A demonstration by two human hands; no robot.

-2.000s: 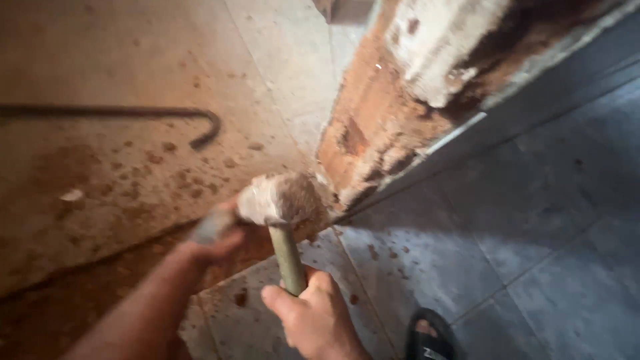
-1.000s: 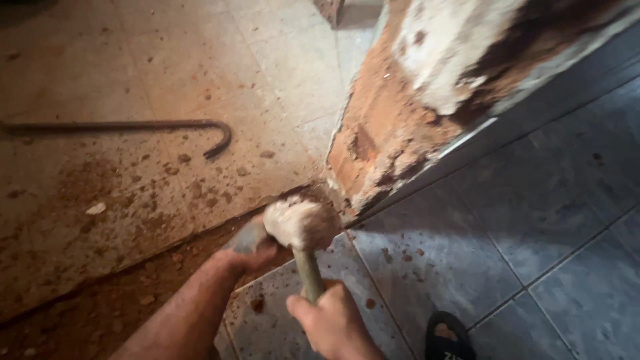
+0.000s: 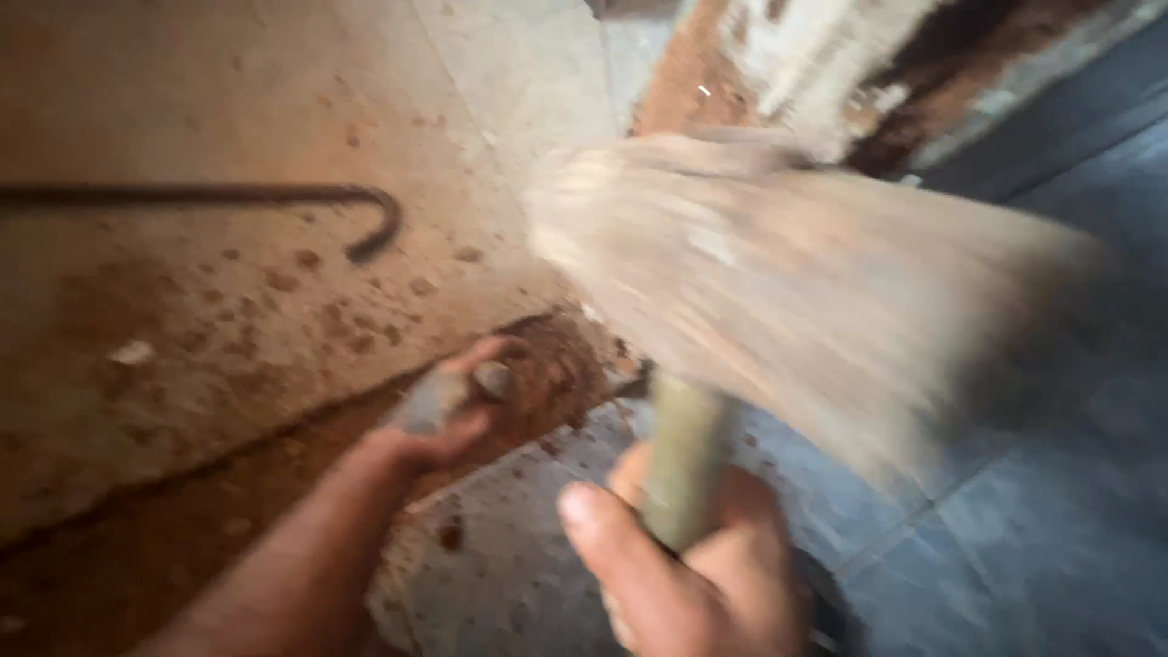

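Observation:
My right hand (image 3: 693, 557) is closed round the pale handle of a mallet (image 3: 785, 265), whose large worn head is raised close to the camera and blurred by motion. To the left and lower down, my left hand (image 3: 456, 401) grips a chisel (image 3: 494, 379); its rounded end shows between the fingers. The chisel's other end reaches toward the corner at the foot of the broken wall edge (image 3: 698, 87), partly hidden behind the mallet.
A bent metal bar (image 3: 228, 193) lies on the dusty tiled floor (image 3: 511, 55) at the left. A dirt-filled channel (image 3: 210, 511) runs between it and the grey-blue tiles (image 3: 1031, 547). Rubble bits are scattered about. A dark shoe (image 3: 826, 602) is partly visible behind my right hand.
The mallet has come up from beside my left hand toward the camera, uncovering the chisel's end. My left hand stays low by the channel.

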